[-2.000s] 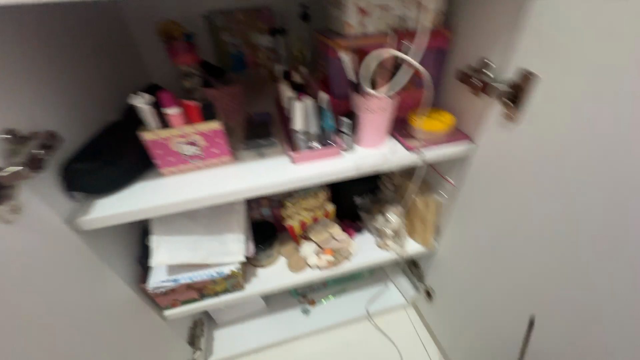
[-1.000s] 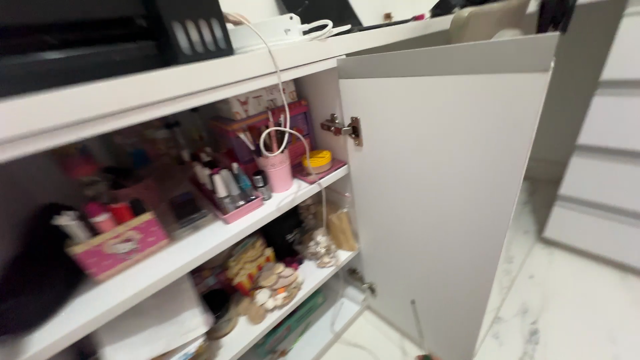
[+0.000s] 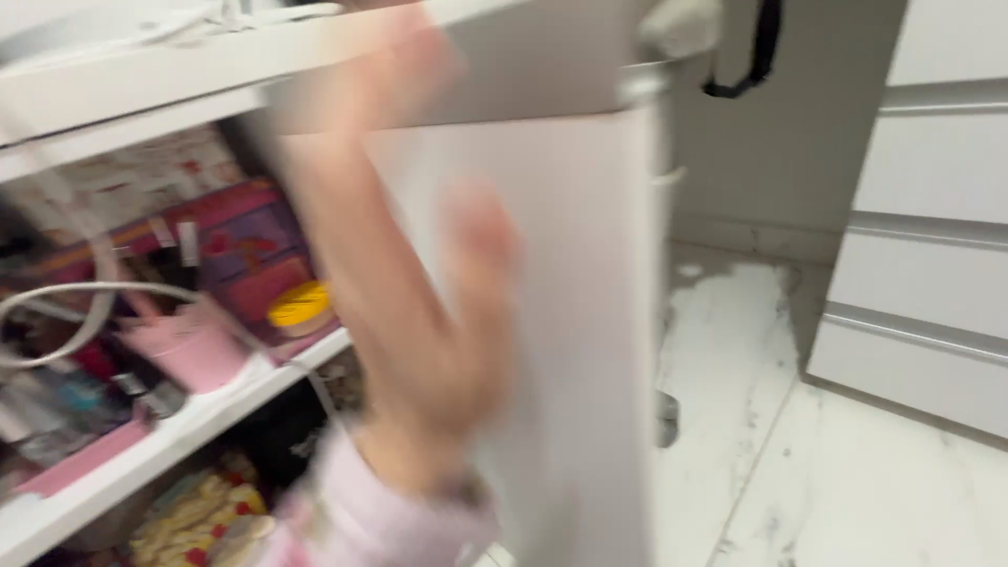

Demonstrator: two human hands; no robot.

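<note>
My left hand [image 3: 417, 339], blurred and in a pink sleeve, is raised in front of the white cabinet door [image 3: 567, 315]. Its thumb stands apart from the fingers, and nothing shows in it. The fingertips overlap the door's top edge; whether they touch it cannot be told. Left of the hand, the upper shelf [image 3: 213, 409] bears a pink cup [image 3: 189, 346], a yellow-lidded container [image 3: 302, 309] and a pink tray [image 3: 87, 461] of small bottles. My right hand is out of view.
A white cable [image 3: 94, 291] hangs in front of the shelf. The white countertop [image 3: 142, 87] runs above it. On the right stand white drawers [image 3: 929, 165] on a marble-look floor [image 3: 827, 488]. A popcorn-patterned item [image 3: 197, 512] lies on the lower shelf.
My left hand has come into view in front of the cabinet door. The view has moved closer to the door and the right end of the shelves.
</note>
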